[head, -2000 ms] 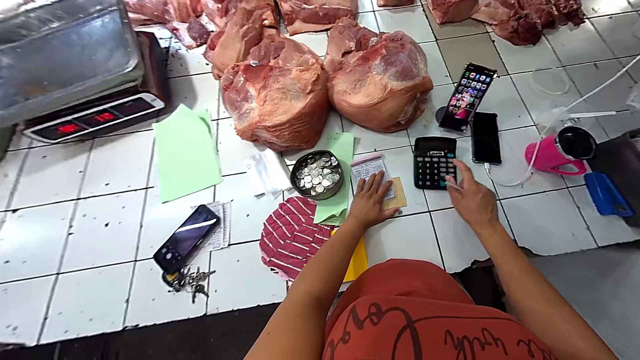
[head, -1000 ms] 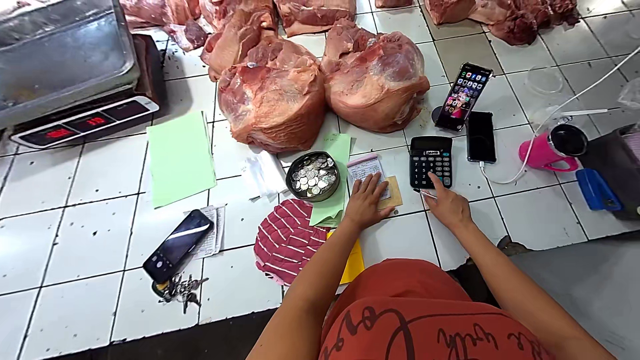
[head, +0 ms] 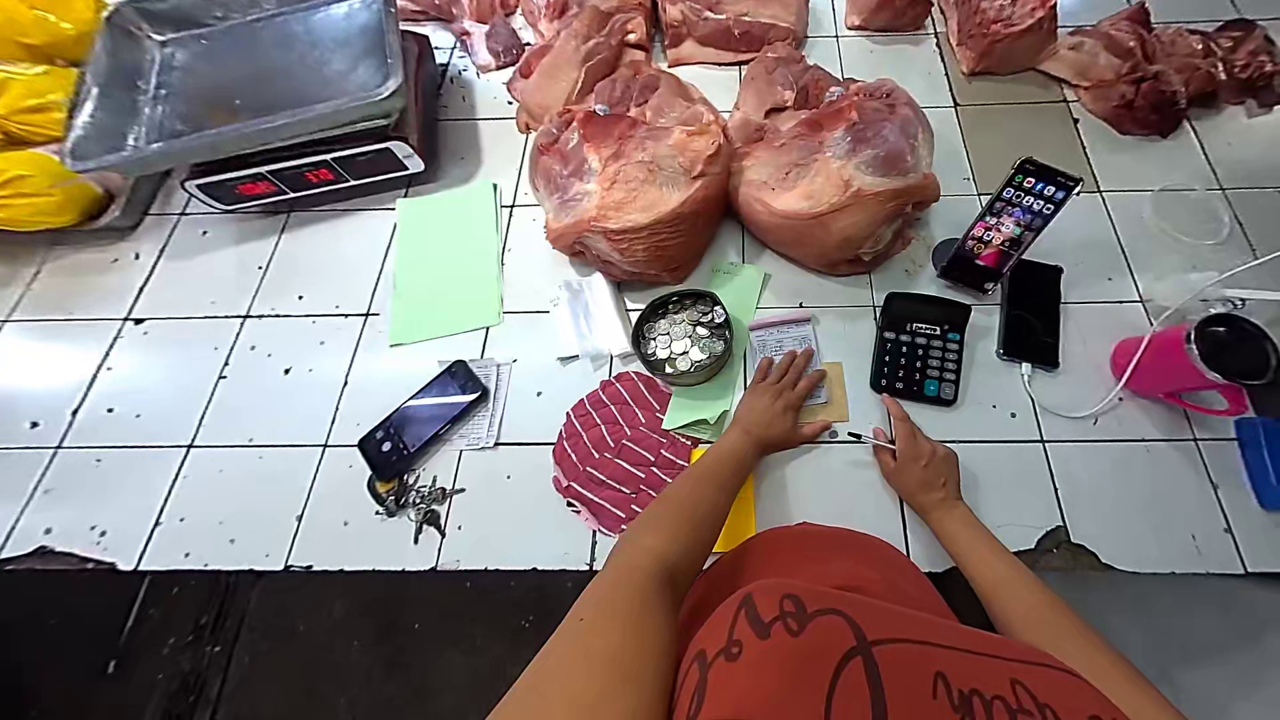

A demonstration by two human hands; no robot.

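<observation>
My left hand (head: 782,405) lies flat, fingers apart, on the lower part of a small written receipt pad (head: 785,350) and a piece of brown paper (head: 828,392). My right hand (head: 918,460) holds a pen (head: 872,439) that points left, just below a black desk calculator (head: 920,348). A round tin of coins (head: 684,337) stands left of the pad, partly on green paper (head: 740,300). Below the tin lies a round red-and-white striped cloth (head: 612,450), next to a yellow item (head: 738,515) partly hidden by my left forearm.
Large cuts of raw meat (head: 630,180) lie beyond the tin. A digital scale (head: 305,178) with a metal tray (head: 240,75) stands at left. Around are green sheets (head: 446,265), a phone (head: 422,420) with keys (head: 415,497), a propped phone (head: 1012,225), a charging phone (head: 1030,312) and a pink mug (head: 1165,365).
My right hand was over the calculator keys one second ago and has come down off them toward the table edge. My left hand stays on the pad.
</observation>
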